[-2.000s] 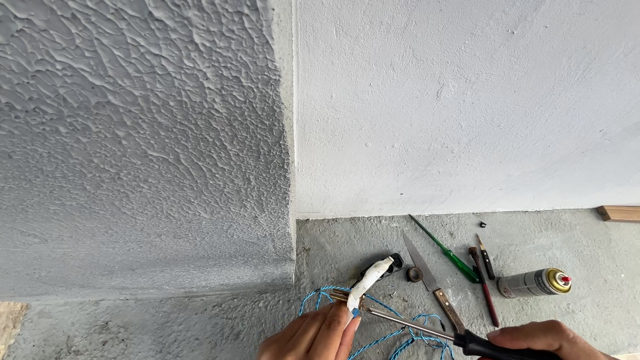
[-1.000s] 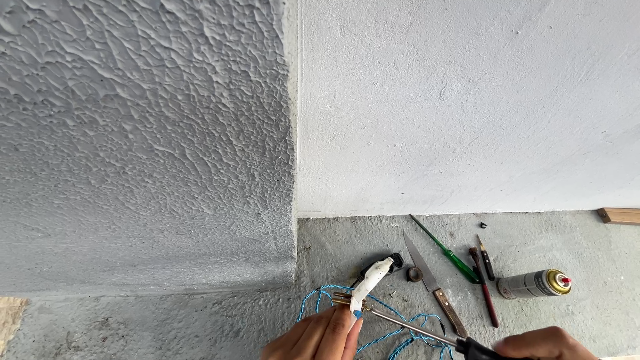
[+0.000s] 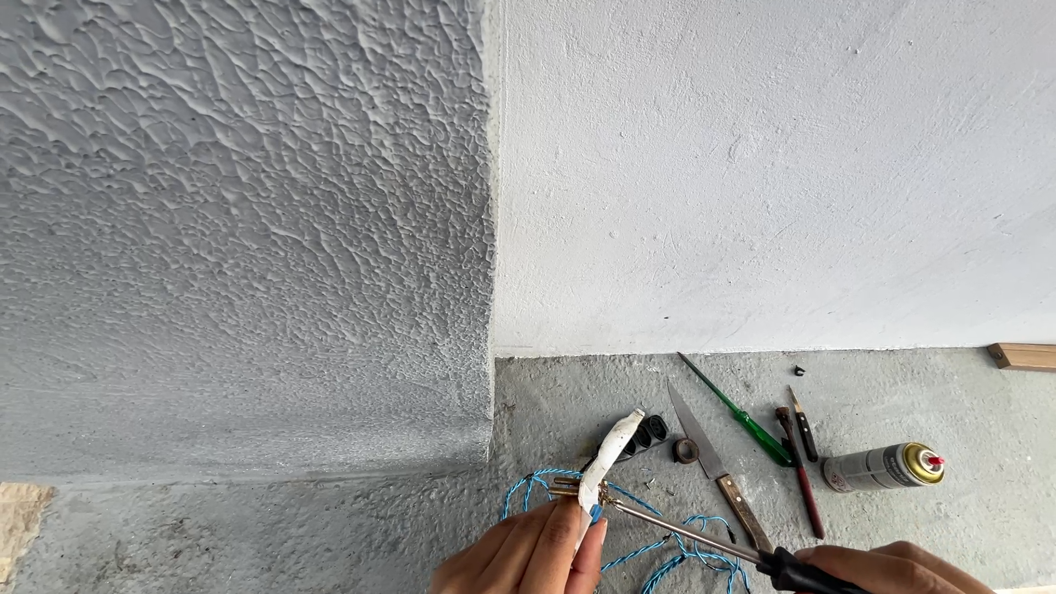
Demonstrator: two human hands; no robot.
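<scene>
At the bottom middle, my left hand (image 3: 516,553) pinches a small plug part with brass pins (image 3: 566,487), with a strip of white material (image 3: 612,450) running up across it. My right hand (image 3: 895,568), at the lower right, grips the black handle of a screwdriver (image 3: 689,532), whose tip meets the metal at the plug part. Twisted blue wire (image 3: 685,554) lies in loops on the floor behind and beside the hands. Just beyond the strip rests a black plastic socket piece (image 3: 652,431), partly covered by it.
On the concrete floor (image 3: 247,528) lie a roll of dark tape (image 3: 685,450), a wooden-handled knife (image 3: 742,511), a green screwdriver (image 3: 763,437), a dark red tool (image 3: 807,495), a small black-handled knife (image 3: 804,433) and a spray can (image 3: 883,468). A wood piece (image 3: 1027,356) touches the white wall (image 3: 742,181).
</scene>
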